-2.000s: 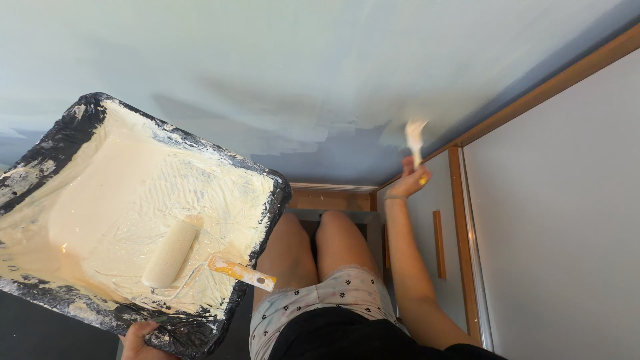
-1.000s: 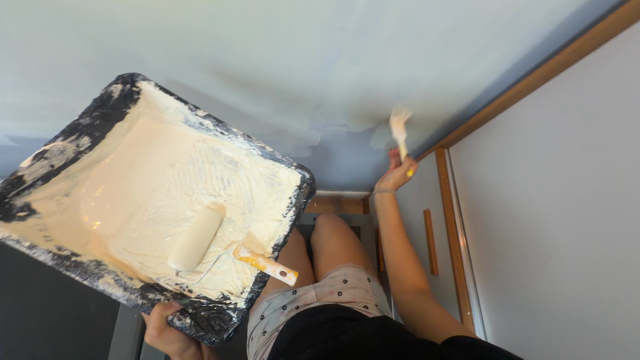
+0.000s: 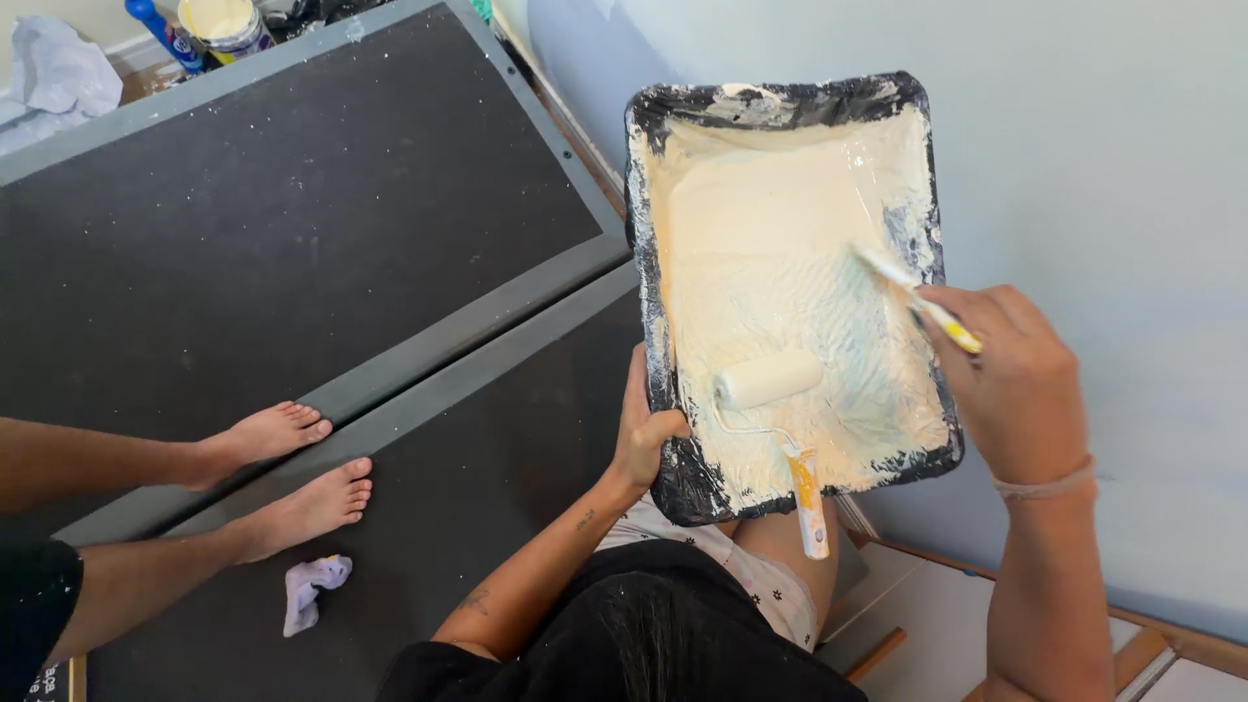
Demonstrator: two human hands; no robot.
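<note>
My left hand [image 3: 647,434] grips the lower left rim of a black paint tray [image 3: 785,102] coated with cream paint. A small paint roller [image 3: 770,380] lies in the tray's lower part, its orange and white handle resting over the near rim. My right hand [image 3: 1019,380] holds a paintbrush [image 3: 921,297] with a white and yellow handle. The brush's bristles are over the right side of the tray, slightly blurred; whether they touch the paint I cannot tell.
Dark platforms with grey edges [image 3: 468,366] meet at a narrow gap. Another person's bare feet [image 3: 312,512] stand there, near a crumpled cloth [image 3: 314,593]. A paint can [image 3: 222,24] and a blue bottle [image 3: 168,37] are at the upper left. The painted wall [image 3: 1150,244] rises at the right.
My right hand has brought the brush from the wall to over the tray. My left hand still holds the tray, which appears turned more upright in view. The view has swung left, showing the other person's feet.
</note>
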